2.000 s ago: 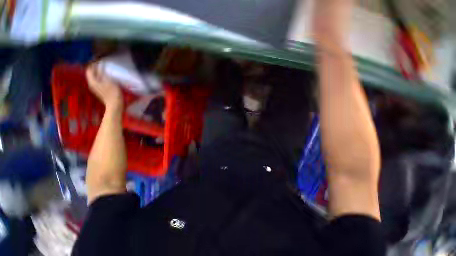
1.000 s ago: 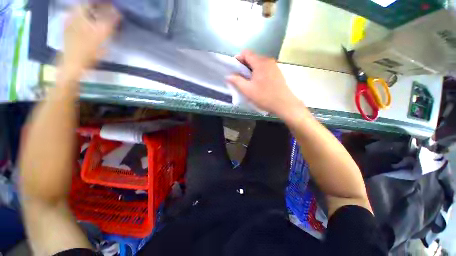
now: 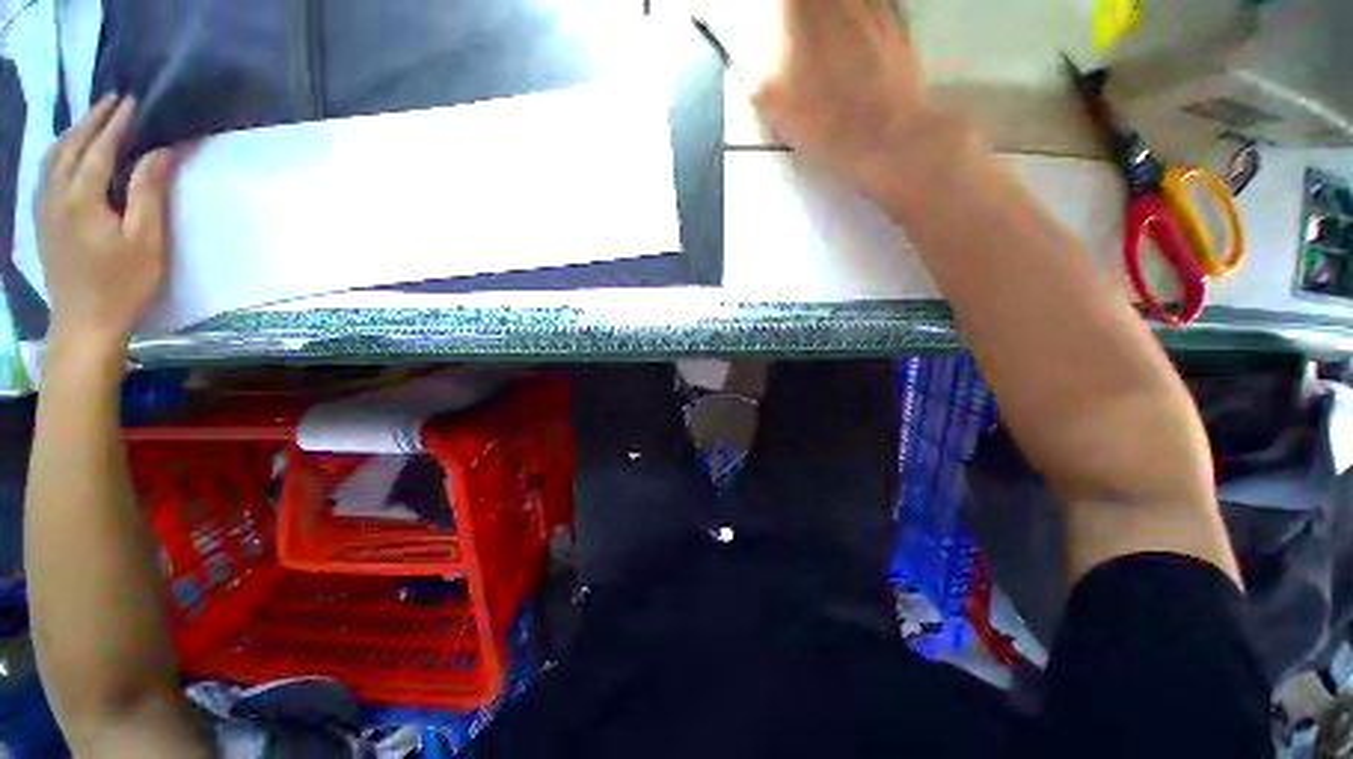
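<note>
A dark grey fabric panel (image 3: pixel 423 52) with a vertical seam lies on the white table. A white piece (image 3: pixel 445 193) lies on it near the table's front edge, with a grey border showing at its right end and below. My left hand (image 3: pixel 101 223) rests spread at the left end of the white piece, fingers on the grey fabric. My right hand (image 3: pixel 838 82) is at the top, right of the fabric, blurred. Its fingers are partly cut off by the picture's edge, so its grip cannot be told. A thin dark object (image 3: pixel 714 42) shows left of it.
Scissors (image 3: pixel 1150 208) with red and orange-yellow loops lie right of my forearm. A green tray (image 3: pixel 1325 237) sits at the right end. The machine base (image 3: pixel 1261 89) is upper right. Red basket (image 3: pixel 505 489) and blue basket (image 3: pixel 938 475) stand below the table; dark fabric (image 3: pixel 1261 519) hangs at right.
The white piece now lies flat over the grey. My left hand has moved left and down onto the fabric's end. My right hand has left the white piece's right end and moved up and right.
</note>
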